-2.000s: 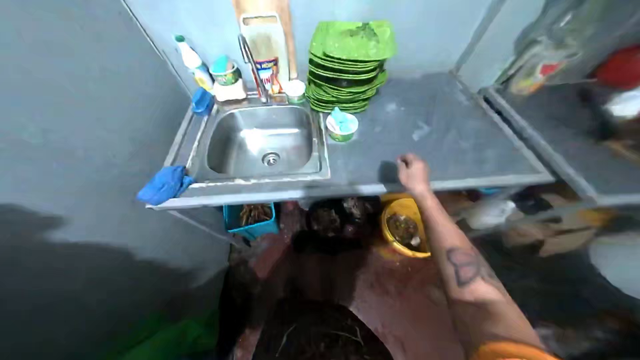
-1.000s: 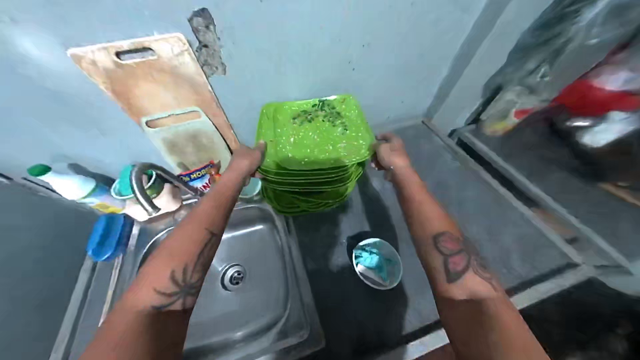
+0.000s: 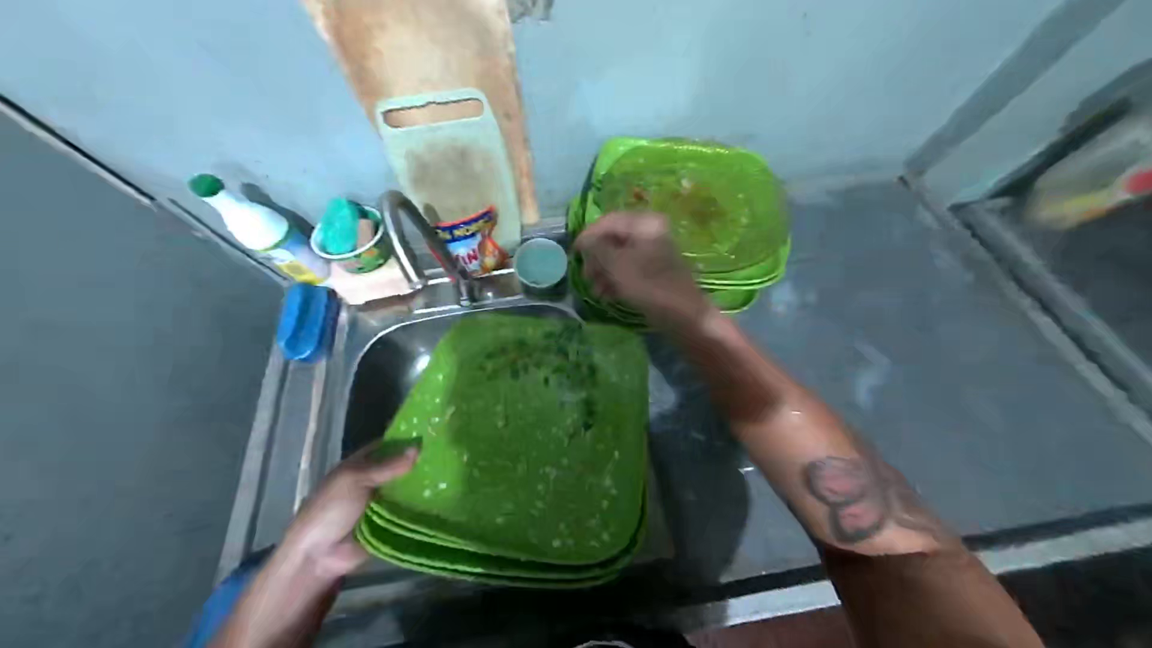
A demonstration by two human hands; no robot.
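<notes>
Over the stainless steel sink [image 3: 373,396] is a small stack of green square plates [image 3: 531,441], wet and specked with food bits. My left hand [image 3: 346,513] grips its left edge, thumb on top, fingers beneath. My right hand [image 3: 634,265], blurred by motion, is loosely closed at the left front of the remaining stack of green plates [image 3: 711,207], which stands on the grey counter against the wall. Whether it touches those plates I cannot tell. The top plate there bears brownish residue.
Behind the sink stand a curved metal faucet [image 3: 418,234], a small cup [image 3: 541,264], a detergent packet [image 3: 472,241], a white bottle [image 3: 256,225] and a tub with a green sponge [image 3: 340,227]. Cutting boards [image 3: 450,162] lean on the wall. A blue brush [image 3: 304,322] lies at the sink's left.
Both hands held the sides of the full stack a second ago. Its upper plates are now over the sink in my left hand, while my right hand is away from them.
</notes>
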